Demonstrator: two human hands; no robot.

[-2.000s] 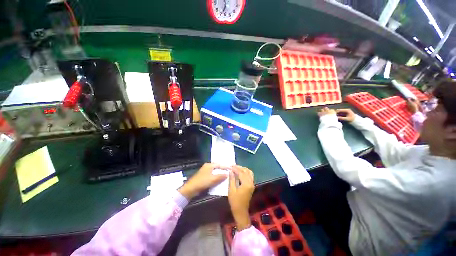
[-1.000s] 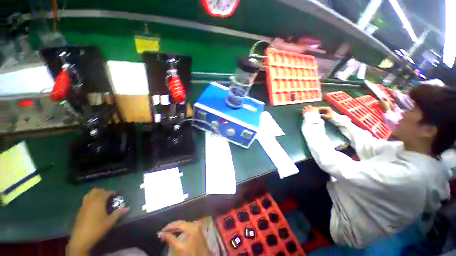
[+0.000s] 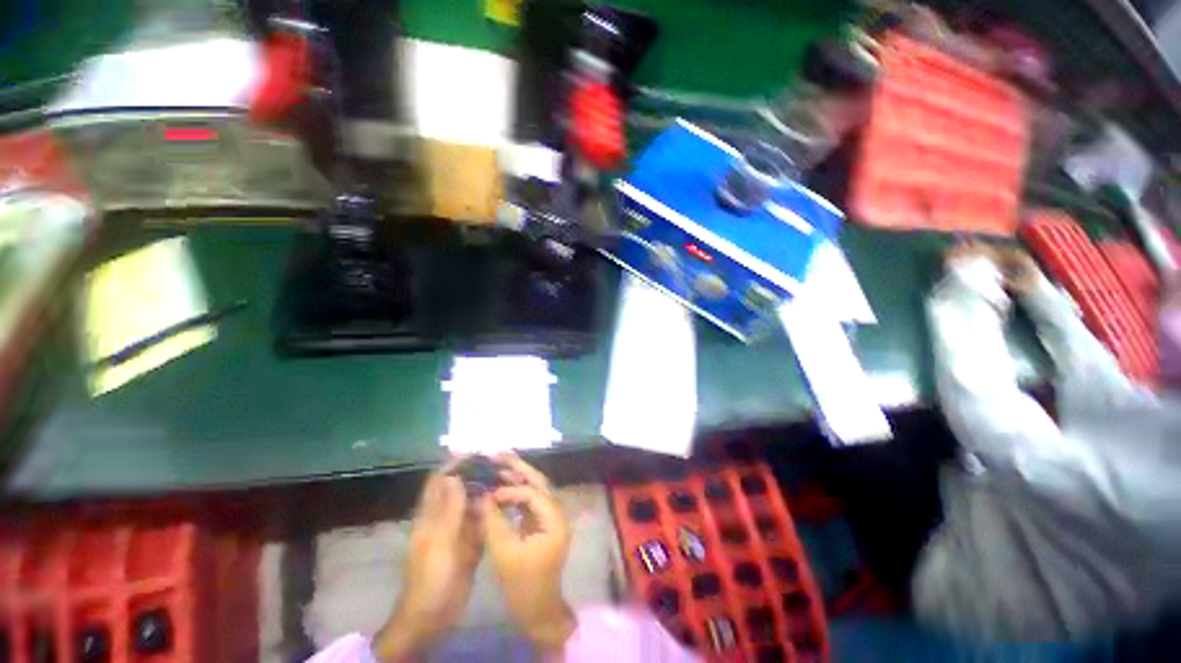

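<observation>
My left hand [image 3: 443,544] and my right hand [image 3: 528,538] are close together at the bench's front edge, below the taped white paper sheet [image 3: 500,403]. Between their fingertips they hold a small black workpiece [image 3: 479,474]. Its details are blurred. Fingers partly cover it. I cannot tell whether a small part is also pinched in the right fingers.
Red compartment trays lie below the bench edge, right [image 3: 719,550] and left [image 3: 110,583]. Behind stand two black presses [image 3: 350,292], a blue control box [image 3: 725,220] and white paper strips [image 3: 652,369]. A yellow pad [image 3: 145,311] lies left. Another person's sleeve [image 3: 978,350] is right.
My left hand has moved right from the bench with the black workpiece. My right hand has come up to meet it. The view has shifted, and the left tray now shows.
</observation>
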